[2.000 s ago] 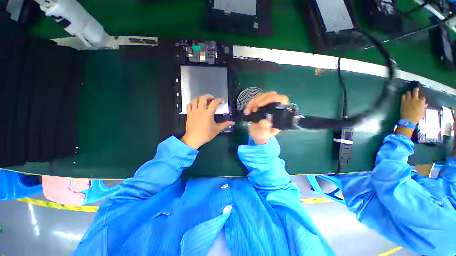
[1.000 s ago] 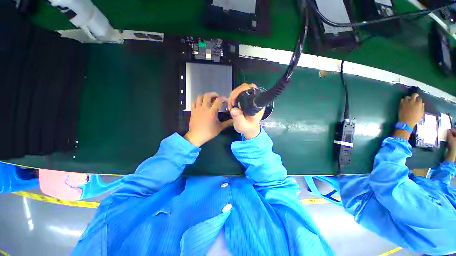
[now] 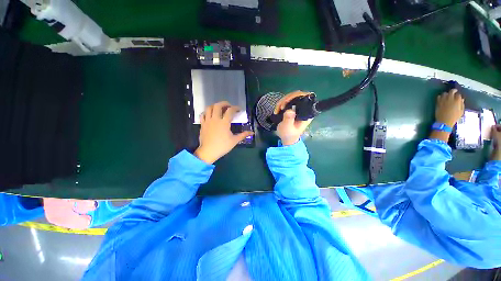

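Observation:
The open tablet unit (image 3: 218, 93) lies in front of me, a silver plate in its middle and a circuit board (image 3: 214, 53) at its far end. My left hand (image 3: 218, 133) rests on its near part, fingers apart, fingertips on the plate's near edge and thumb by the lower right corner. My right hand (image 3: 292, 119) grips the black electric screwdriver (image 3: 302, 107), tilted with its cable end to the right. Its front end is over the round screw dish (image 3: 267, 107), right of the unit. The bit tip and any screw are too small to tell.
The screwdriver cable (image 3: 354, 94) loops up to the right. A slim black box (image 3: 377, 151) lies right of the dish. Black ribbed pile (image 3: 38, 115) at left, white arm (image 3: 74, 26) at upper left. More units (image 3: 233, 12) sit beyond the white strip. Another person's hand (image 3: 449, 110) works at right.
A second ago the screwdriver stood upright at the unit's lower right. It has moved right to the dish and tilted. The left hand stays on the unit.

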